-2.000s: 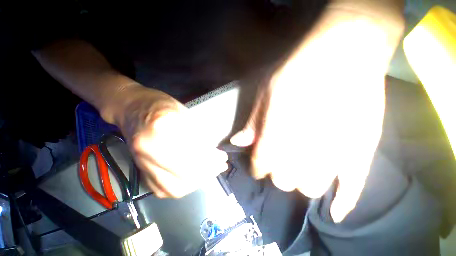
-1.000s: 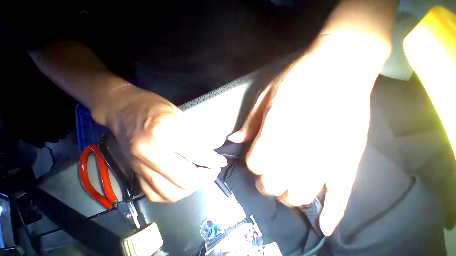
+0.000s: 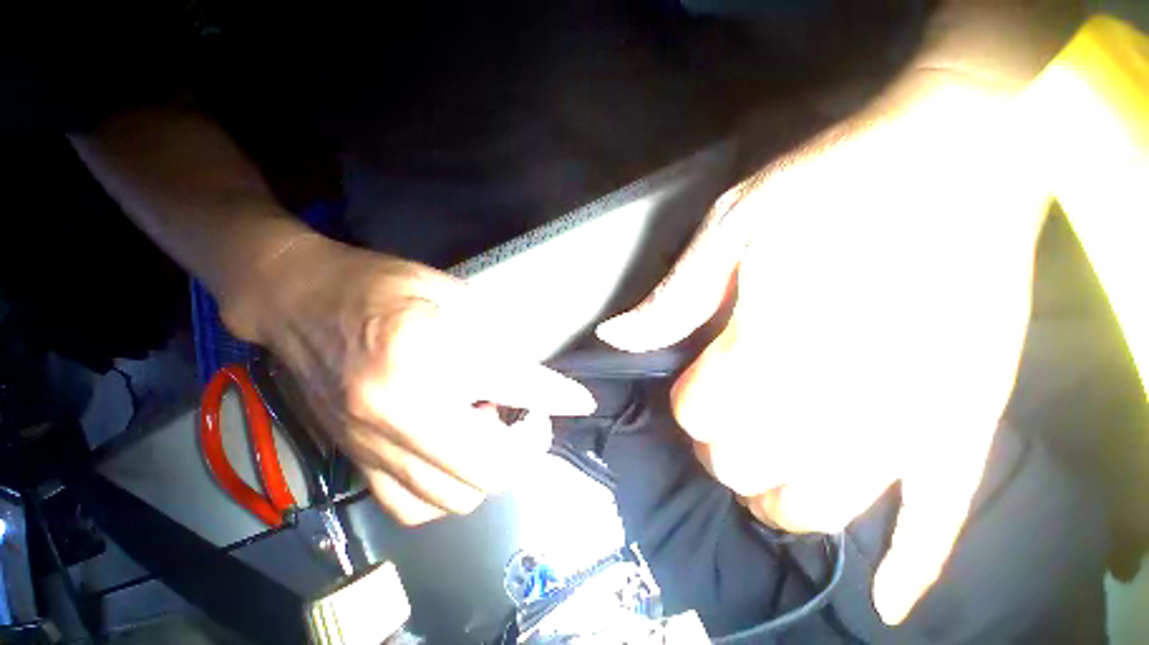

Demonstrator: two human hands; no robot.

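Note:
The view is upside down, with my body at the top. Dark cloth (image 3: 706,536) lies at the centre and lower right, its narrow doubled edge running between my hands. My right hand (image 3: 403,384), on the picture's left, has its fingertips together on the cloth edge. My left hand (image 3: 869,328), on the picture's right, lies over the cloth with thumb apart and the other fingers bent; glare hides whether they grip. The shiny presser foot area (image 3: 580,592), with a blue spot, is at lower centre. The needle is not distinguishable.
Scissors with red and black handles (image 3: 271,460) point into a pale block (image 3: 359,607) at lower left. A blue basket (image 3: 208,328) is partly hidden behind my right hand. A speckled strip (image 3: 567,224) lines the table edge. A bright yellow shape (image 3: 1115,164) is at right.
My left hand has moved right in the picture, away from my right hand, and its thumb has spread from the fingers. More cloth edge shows between them. My right hand's fingertips have shifted slightly right.

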